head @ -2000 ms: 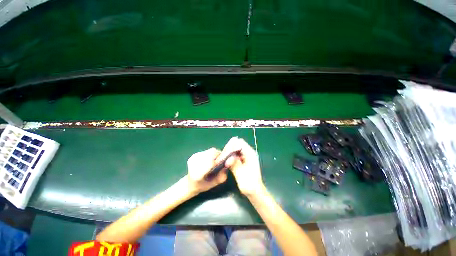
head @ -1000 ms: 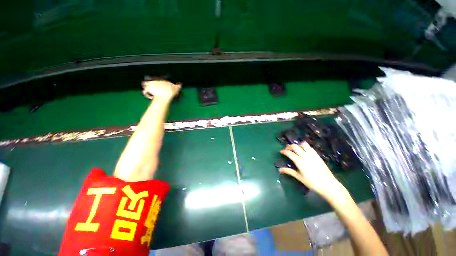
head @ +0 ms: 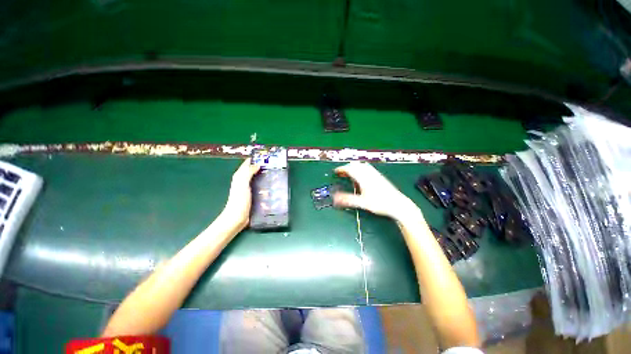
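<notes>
My left hand [head: 241, 193] holds a black phone body [head: 270, 196] by its left side, above the green bench and near the worn metal strip. The blue and silver circuit board [head: 271, 158] shows at the phone's far end. My right hand [head: 370, 193] is to the right of the phone. Its thumb and fingers are on a small black cover [head: 323, 196] with a bluish patch. The fingertips are blurred. A loose pile of black covers [head: 461, 206] lies on the bench to the right.
Two black phones [head: 335, 119] lie on the green conveyor [head: 180, 124] beyond the chipped strip [head: 207, 149]. A tall stack of clear ribbed plastic [head: 578, 228] stands at far right. A white tray with dark rectangles [head: 31, 185] is cut off at far left. Clear film [head: 501, 314] lies below right.
My left hand has come back from the conveyor with a phone body. My right hand has moved left from the pile with a small black cover. The view has shifted.
</notes>
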